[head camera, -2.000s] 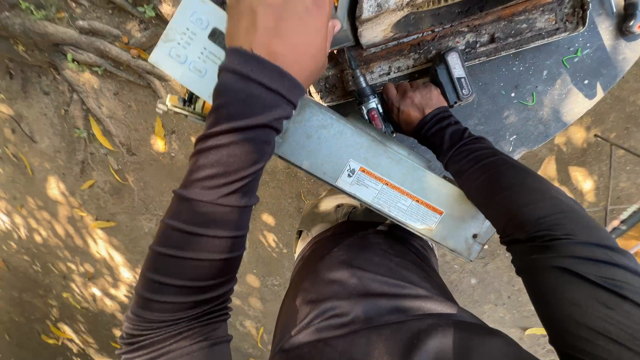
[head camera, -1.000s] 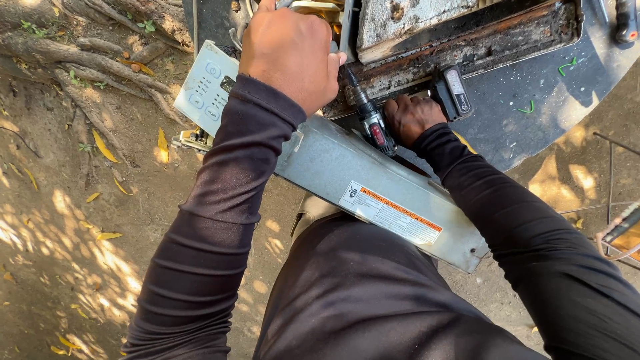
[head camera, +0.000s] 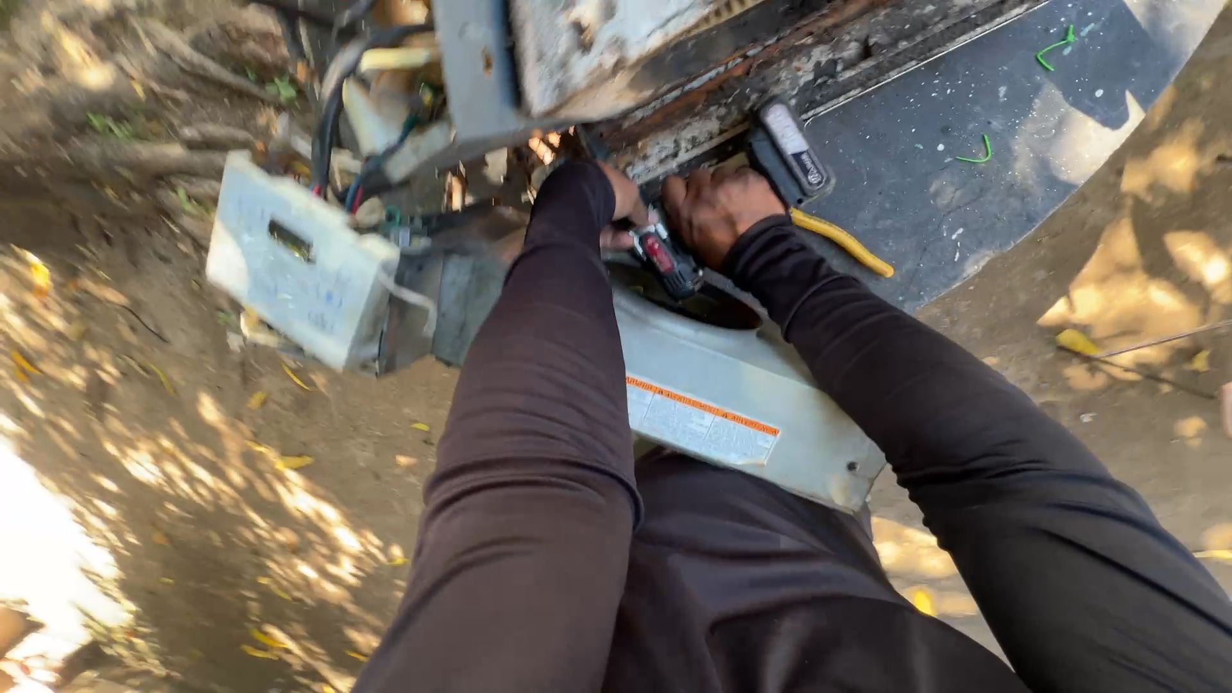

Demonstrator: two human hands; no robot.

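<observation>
My right hand [head camera: 717,207] is closed around the grip of a cordless drill [head camera: 664,260], whose battery sticks out beyond my knuckles. Beside the drill's front end is my left hand [head camera: 626,207], largely hidden by its own sleeve, so its hold cannot be made out. Below both hands lies a grey sheet-metal housing [head camera: 818,414] with a round opening and a warning label, against my legs. A pale metal control box [head camera: 298,260] with wires hangs at the left. Above stands a dirty, rusted metal unit [head camera: 616,48].
A dark, paint-specked round tabletop [head camera: 924,183] supports the rusted unit and bits of green wire [head camera: 977,151]. A yellow tool handle [head camera: 842,241] juts out by my right wrist. Tree roots [head camera: 192,58] and fallen leaves cover the ground at left.
My left hand has moved down beside the drill's front end from higher up at the left. The control box now shows hanging with its wires exposed. The view has shifted.
</observation>
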